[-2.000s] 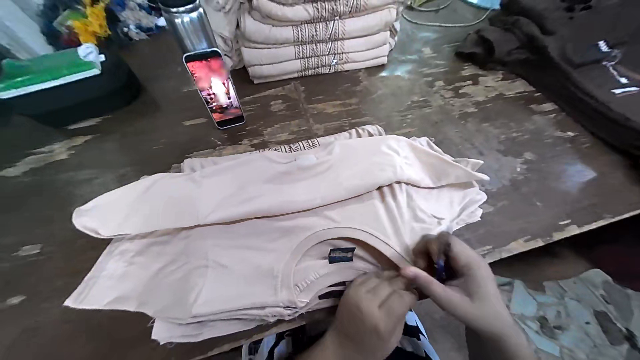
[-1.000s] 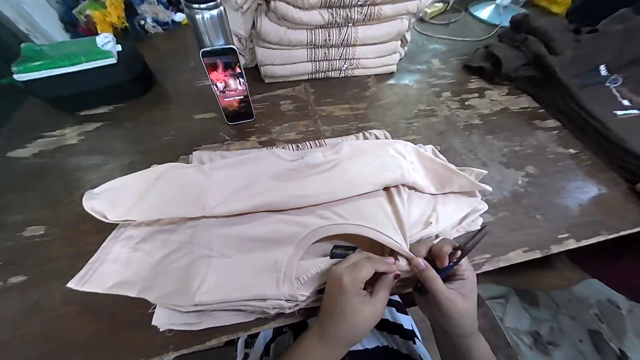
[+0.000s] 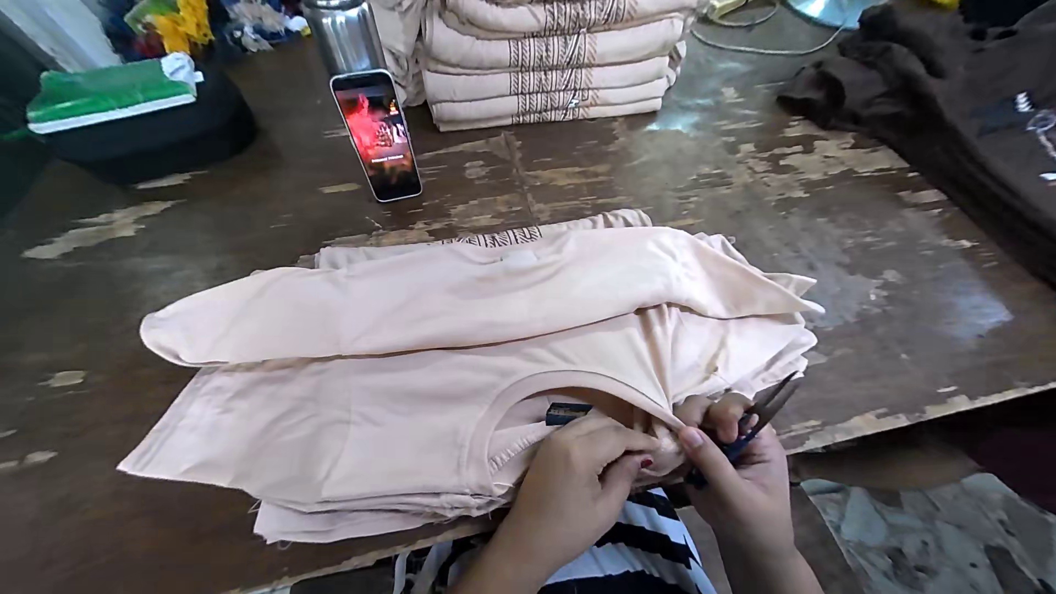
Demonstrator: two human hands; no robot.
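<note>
A pale peach shirt point(image 3: 396, 412) with a ribbed round neckline lies on a stack of similar garments. Its dark neck label point(image 3: 568, 413) shows inside the opening. My left hand point(image 3: 577, 487) pinches the fabric at the right side of the neckline between thumb and finger. Close beside it, my right hand point(image 3: 734, 470) grips the neckband's edge with its thumb and also holds small dark-handled thread snips point(image 3: 763, 412) in its palm, their blades pointing up and right. The fingers hide part of the snips' handles.
Behind the shirt, a phone point(image 3: 379, 136) leans against a metal bottle point(image 3: 342, 37). Folded patterned garments point(image 3: 553, 66) are piled at the back. Dark brown clothing point(image 3: 949, 124) lies at right, a black container point(image 3: 157, 132) with a green packet at left. The worn wooden table's edge point(image 3: 924, 417) runs near my hands.
Two seconds ago the snips' blades were hardly visible; they now stick out from my right hand. My left hand has moved from below the label to the neckline's right side.
</note>
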